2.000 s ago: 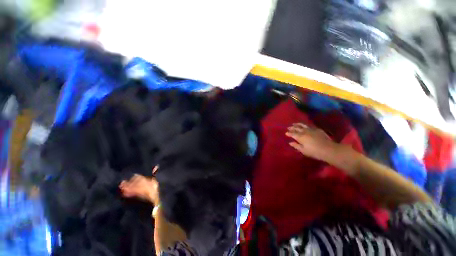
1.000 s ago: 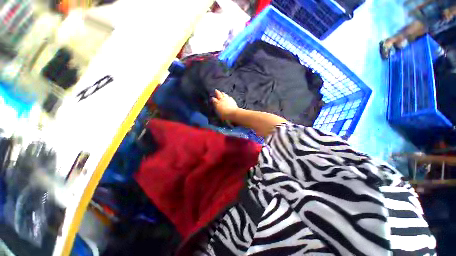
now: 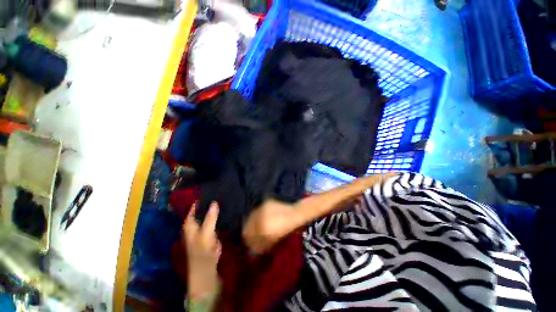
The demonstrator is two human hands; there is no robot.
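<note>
A black garment [image 3: 225,177] runs from the blue plastic crate [image 3: 407,73] over its near left corner towards my lap, above the dark red apron [image 3: 268,274]. More black cloth is piled in the crate. My right hand [image 3: 268,226] is closed at the garment's near edge, its fingers blurred and partly hidden. My left hand [image 3: 204,241] is at the lower left edge of the garment with its fingers apart; whether it touches the cloth is unclear.
At the left is a white table [image 3: 103,122] with a yellow edge. Thread snips [image 3: 77,207] and a pale tray [image 3: 30,183] with black pieces lie on it. Another blue crate [image 3: 497,49] stands on the blue floor at the upper right.
My right hand has come back from the crate towards my lap, and the black garment now stretches there over the apron. My left hand has come into view. The view has shifted.
</note>
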